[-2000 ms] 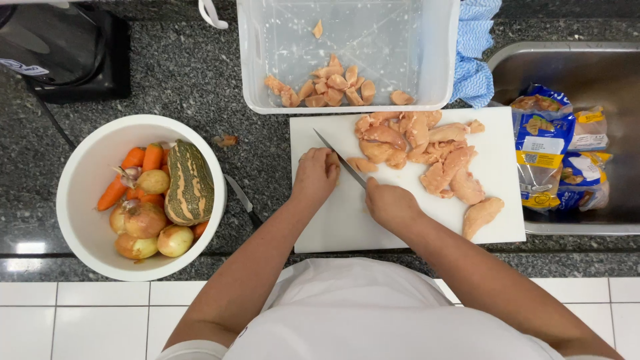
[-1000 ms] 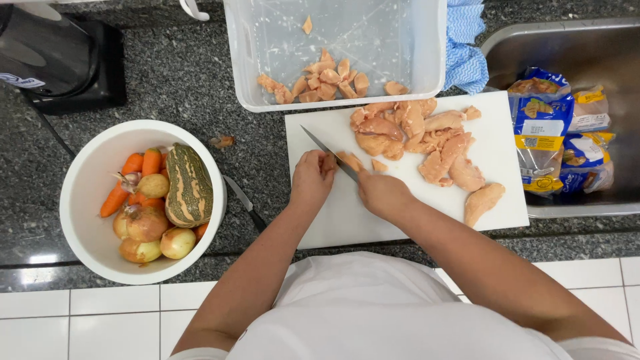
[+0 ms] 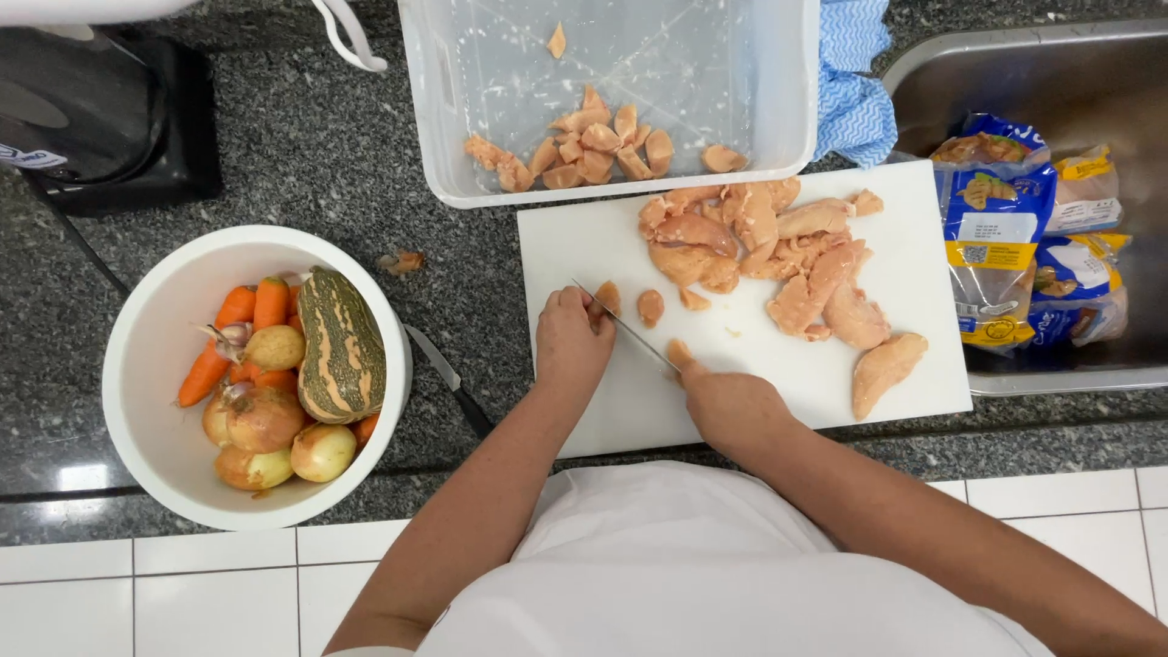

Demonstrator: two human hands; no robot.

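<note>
My right hand (image 3: 737,411) grips a kitchen knife (image 3: 644,339), its blade slanting up and left over the white cutting board (image 3: 584,420). Fingers of my left hand (image 3: 573,339) hold a small piece of raw chicken (image 3: 607,297) beside the blade near its tip. A cut chicken piece (image 3: 650,308) lies just right of the blade, and another bit touches the knife near my right hand. Larger raw chicken pieces (image 3: 812,274) are heaped on the board's upper right. Behind the board, a translucent plastic tub (image 3: 620,187) holds chicken chunks (image 3: 598,146).
Left of the board stands a white bowl (image 3: 128,365) of carrots, onions, potato, garlic and squash. A second knife (image 3: 452,379) lies between them on the granite counter. A blue cloth (image 3: 850,91) is beside the tub; packaged chicken (image 3: 990,237) sits in the steel sink (image 3: 1013,379).
A separate small chicken piece now lies right of the blade. My left hand stays by the blade near its tip, and my right hand still grips the knife.
</note>
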